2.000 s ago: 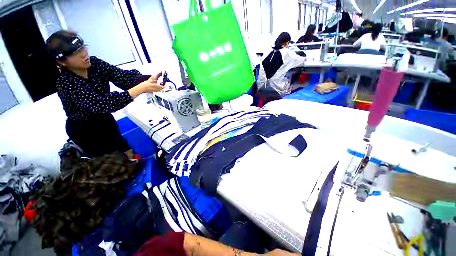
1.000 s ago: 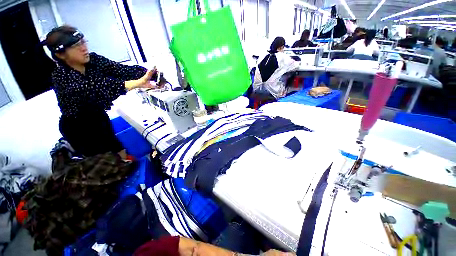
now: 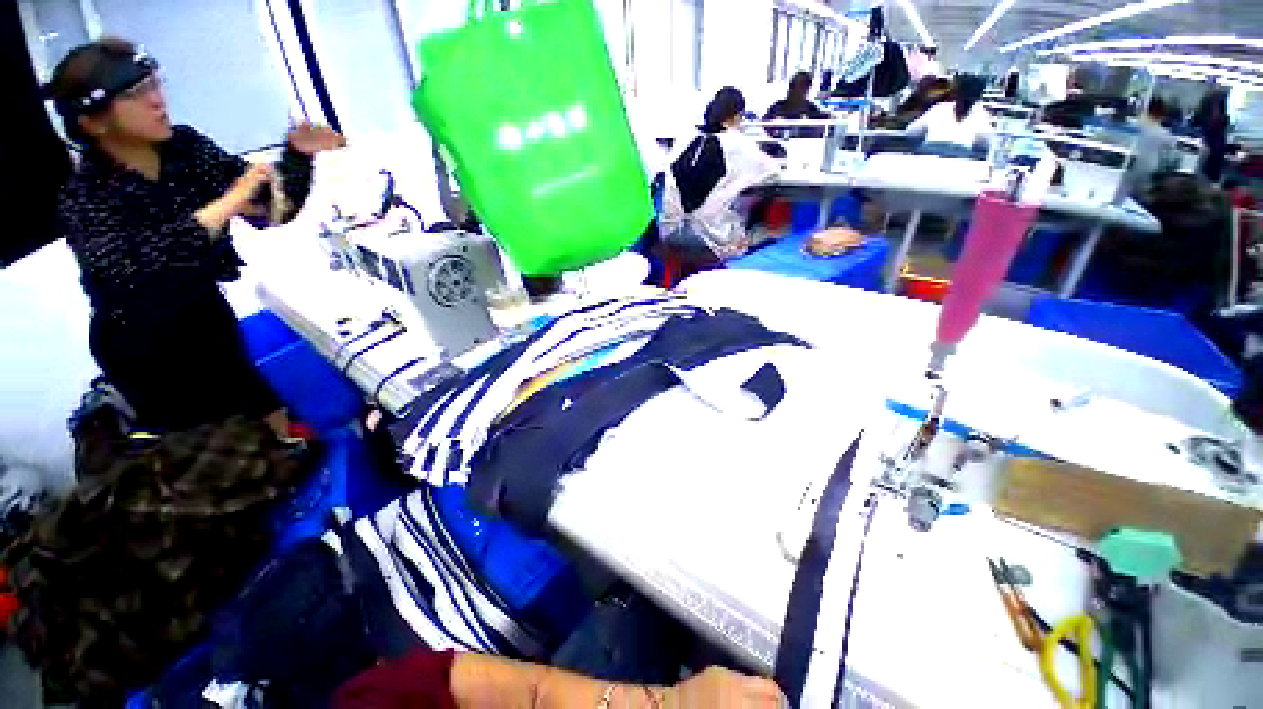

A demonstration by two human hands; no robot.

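Note:
A long navy and white strip [image 3: 817,596] runs from the presser foot [image 3: 893,478] of the sewing machine down to the table's front edge and out of the picture. My left hand [image 3: 727,688], bare with a maroon sleeve, is at the bottom edge, partly cut off. It looks curled and meets the strip's left side; its fingertips are hidden, so I cannot tell whether it grips the strip. My right hand is out of the picture. A heap of navy and white strips [image 3: 554,374] lies at the table's left.
Yellow-handled scissors [image 3: 1067,658], orange-handled snips [image 3: 1018,603], a mint-green piece [image 3: 1140,553] and brown cardboard [image 3: 1108,506] lie at the right. A pink thread cone [image 3: 983,263] stands above the machine. A green bag [image 3: 540,139] hangs behind; a person [image 3: 159,263] stands at left. Blue bins [image 3: 513,568] sit below.
The view has turned slightly right, so the scene sits further left. More of my left hand shows. The standing person has moved their hands back from the machine and raised one.

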